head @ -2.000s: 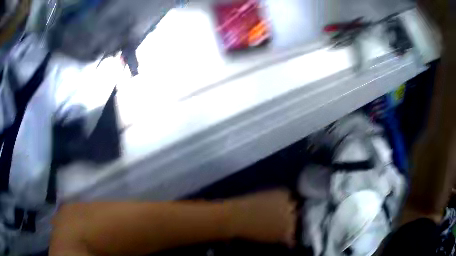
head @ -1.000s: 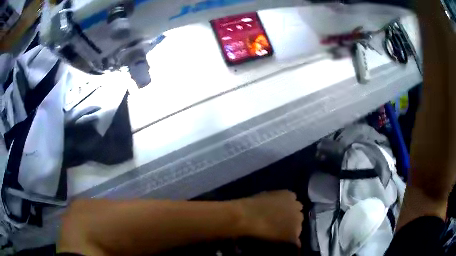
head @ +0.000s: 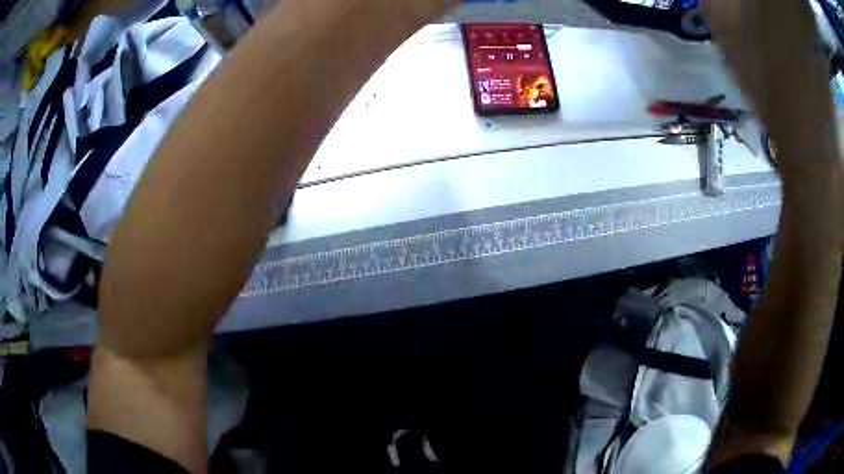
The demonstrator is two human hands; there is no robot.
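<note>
Both forearms reach up and forward past the top of the picture, so my left hand and my right hand are out of view. The left forearm crosses in front of the sewing machine's left part; the right forearm runs along the right side. A smartphone [head: 512,69] with a lit red screen lies on the white table [head: 398,148]. Pale grey-white garment pieces with black stripes [head: 139,102] are heaped at the left. The needle area is hidden behind the left forearm.
A ruler strip [head: 444,243] runs along the table's front edge. Small metal tools [head: 685,130], a red-handled item [head: 694,110] and a pale narrow object [head: 712,165] lie at the right. More grey-white garments [head: 680,370] hang below right. A yellow thing [head: 44,51] shows top left.
The left forearm has risen from the lower edge to reach up across the table. The right forearm also reaches up. The view has shifted, and the dark panel near the needle is no longer visible.
</note>
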